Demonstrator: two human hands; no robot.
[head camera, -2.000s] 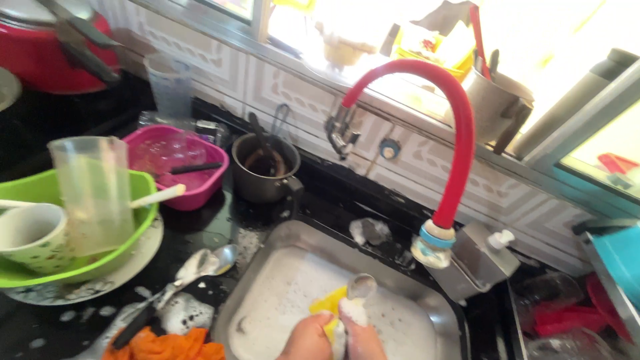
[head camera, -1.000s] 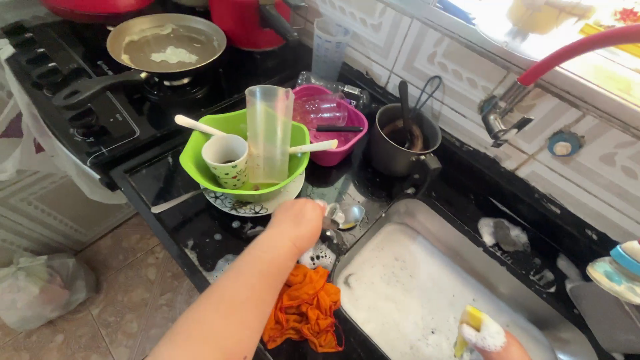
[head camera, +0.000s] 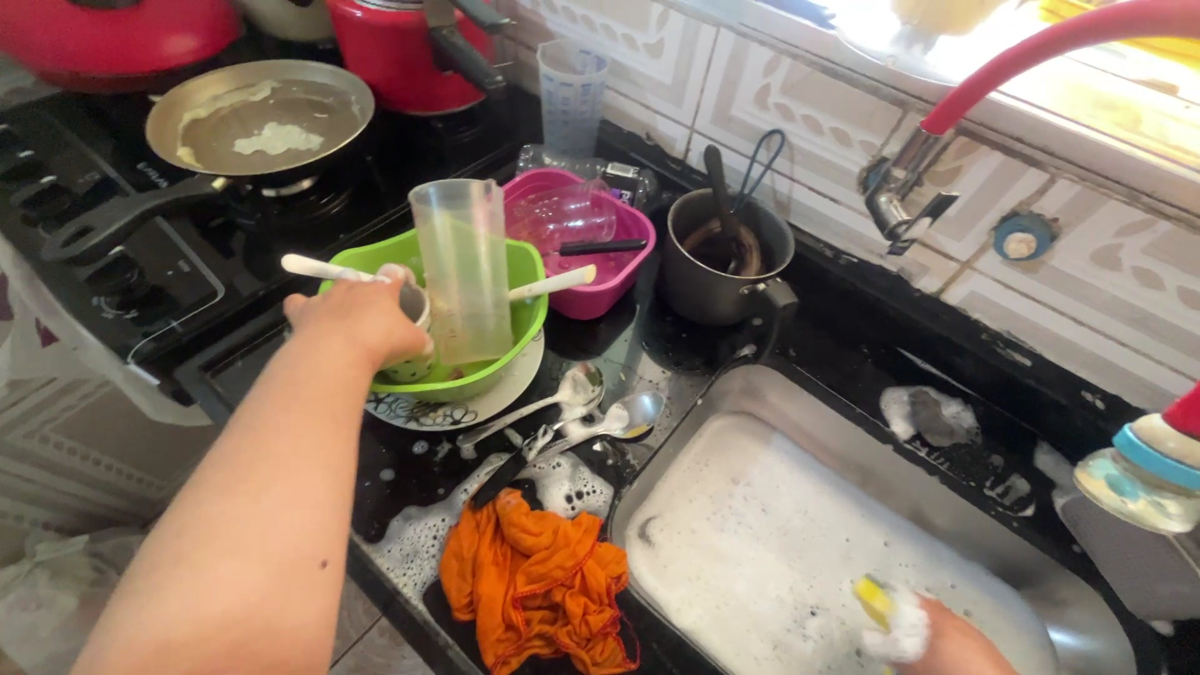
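My left hand (head camera: 361, 314) grips the patterned cup (head camera: 412, 352) inside the green plastic bowl (head camera: 532, 328). Beside that cup a tall clear plastic cup (head camera: 461, 272) stands in the bowl, along with white-handled utensils. A patterned plate (head camera: 506, 394) lies under the bowl. At the lower right, over the foamy water of the steel sink (head camera: 769, 384), my right hand (head camera: 937, 633) holds a yellow sponge (head camera: 874, 600) covered in suds. Soapy spoons (head camera: 633, 412) rest on the black counter between the bowl and the sink, next to a crumpled orange cloth (head camera: 534, 581).
Behind the green bowl are a pink bowl (head camera: 600, 295) and a dark pot (head camera: 722, 291) with utensils in it. A frying pan (head camera: 262, 122) sits on the stove at the left. The red faucet hose (head camera: 1041, 66) arches over the sink's right side.
My left hand has gone from the sink to the spoons on the counter, then on to the cup in the green bowl. My right hand stays over the sink with the sponge. The view has swung left.
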